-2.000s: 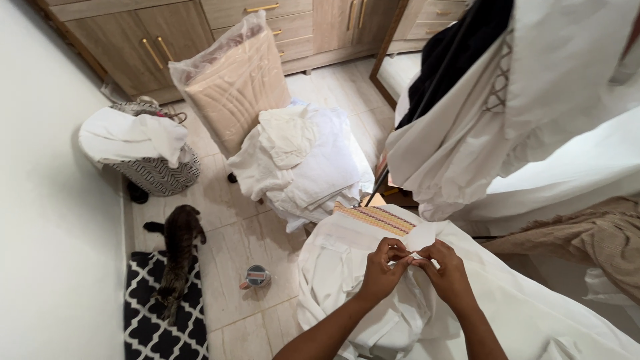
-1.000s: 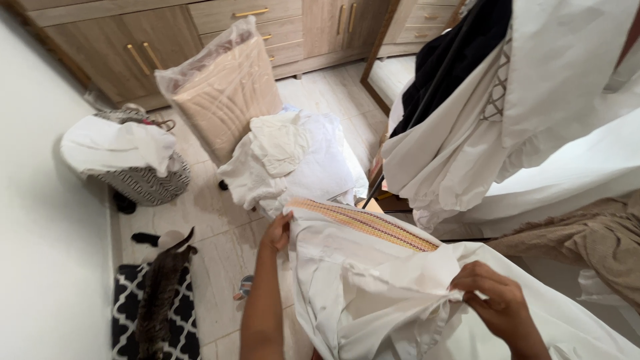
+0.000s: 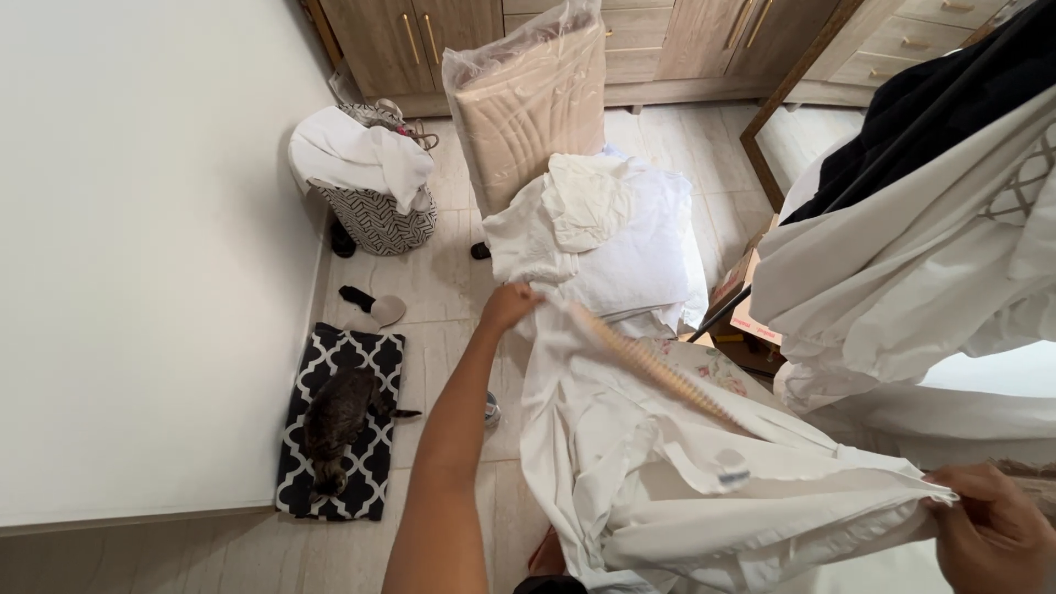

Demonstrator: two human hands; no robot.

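Note:
A white cloth [image 3: 709, 487] with a patterned yellow-orange band [image 3: 652, 363] is stretched between my hands. My left hand [image 3: 513, 305] grips its far left corner, beside a pile of folded white linens [image 3: 635, 239]. At the lower right, my right hand [image 3: 986, 516] pinches another edge of the same cloth. A small tag bearing writing shows on the fabric. Part of a floral-covered surface [image 3: 718, 371], perhaps an ironing board, lies under the cloth; most of it is hidden.
Quilted beige bedding in clear plastic [image 3: 532, 107] stands behind the linens. A patterned basket [image 3: 379, 219] stands at the left. A tabby cat [image 3: 338, 421] lies on a black-and-white mat [image 3: 371, 487]. White and dark garments [image 3: 899, 247] hang at the right. A cup [image 3: 492, 410] is on the floor.
My hands, together two seconds ago, have moved wide apart, spreading the cloth. The right hand has moved farther right in the last second. The cat now lies on the mat.

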